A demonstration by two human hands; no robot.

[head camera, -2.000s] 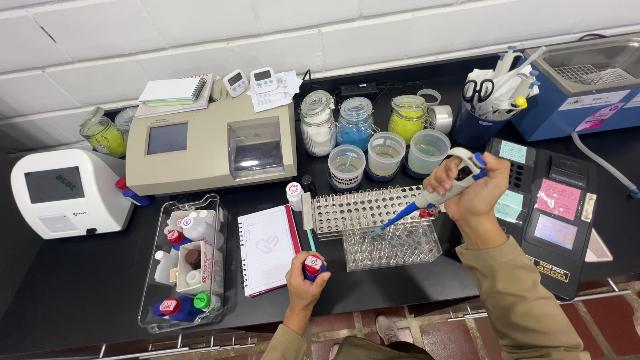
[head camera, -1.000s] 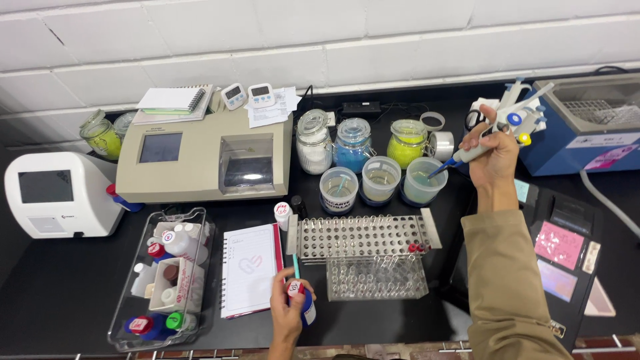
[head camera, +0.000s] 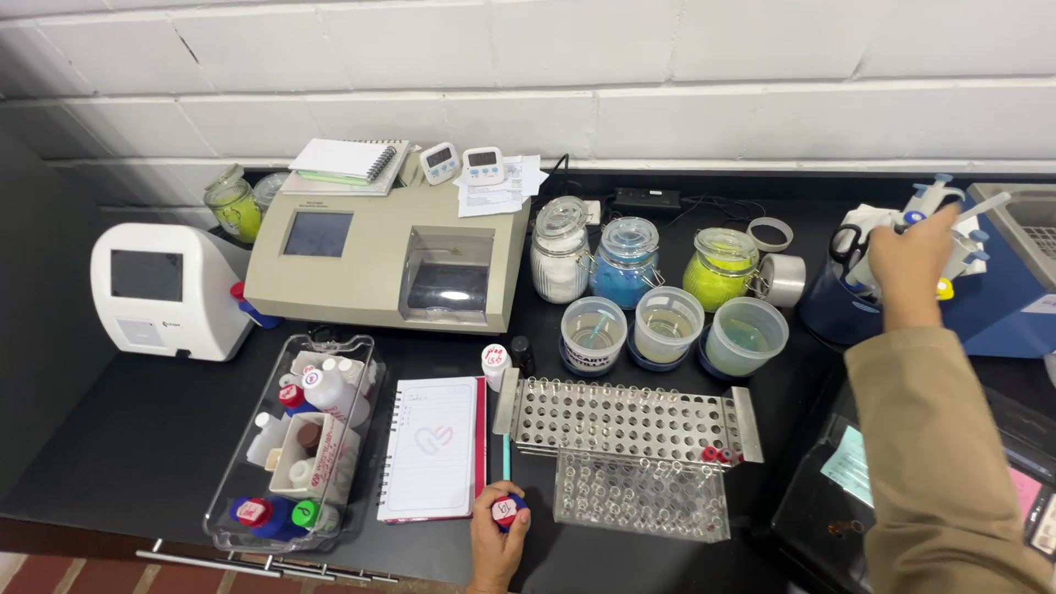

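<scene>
My left hand point(head camera: 497, 540) is wrapped around a blue reagent bottle with a red cap point(head camera: 508, 511) at the bench's front, right of the spiral notebook point(head camera: 433, 450). My right hand point(head camera: 912, 256) is at the dark blue holder point(head camera: 840, 309), its fingers around a micropipette point(head camera: 932, 198) among other pipettes. A metal test tube rack point(head camera: 623, 421) stands behind a clear rack of glass tubes point(head camera: 642, 499); red-capped tubes sit at the metal rack's right end. Behind them are plastic cups, the left one point(head camera: 592, 334) with a blue tip inside, the right one point(head camera: 747, 337) with cloudy greenish contents.
A clear tray of reagent bottles point(head camera: 216, 503) lies left of the notebook. Behind stand a beige analyzer point(head camera: 371, 272), a white device point(head camera: 165, 289) and lidded jars point(head camera: 624, 264). A blue water bath point(head camera: 1006, 305) and a black device point(head camera: 813, 495) are at the right.
My right hand has moved from over the clear rack, past the right cup, to the pipette holder. The blue tip on its pipette is no longer seen there. My left hand keeps the bottle.
</scene>
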